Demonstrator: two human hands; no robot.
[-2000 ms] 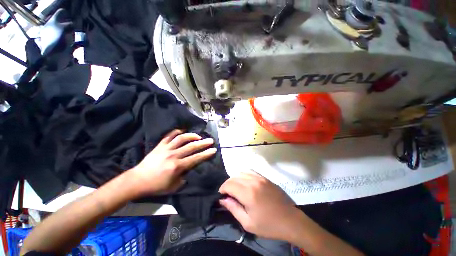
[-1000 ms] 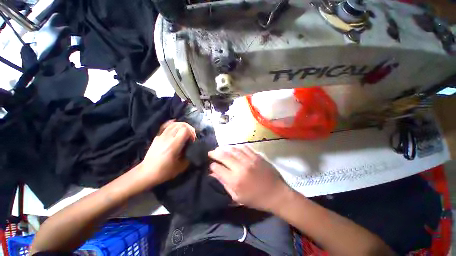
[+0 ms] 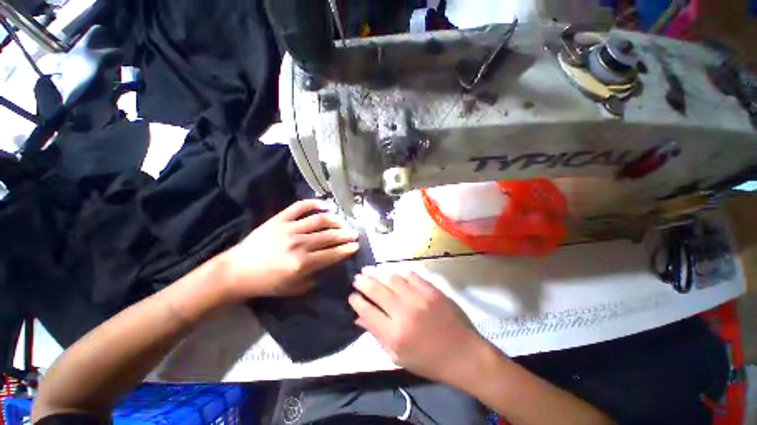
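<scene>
A black garment piece [image 3: 311, 328] lies on the white machine table, its lower edge near the table's front. My left hand [image 3: 286, 249] lies flat on it with fingers slightly apart, fingertips close to the lit presser foot [image 3: 383, 222]. My right hand [image 3: 415, 319] rests at the cloth's right edge, fingertips on the cloth, palm over the table. The off-white sewing machine [image 3: 531, 124], lettered "TYPICAL", stands above. The needle is too small and bright to make out.
More black cloth [image 3: 199, 58] is heaped at the left and behind. A red-orange plastic loop [image 3: 539, 217] lies under the machine arm. A dark coil [image 3: 676, 257] lies at the table's right end. A blue basket [image 3: 178, 404] is at lower left. Dark cloth [image 3: 631, 357] hangs at lower right.
My left hand has opened out and lies flat on the cloth. The bunched cloth between my hands is now spread flat. The machine appears slightly lower in view.
</scene>
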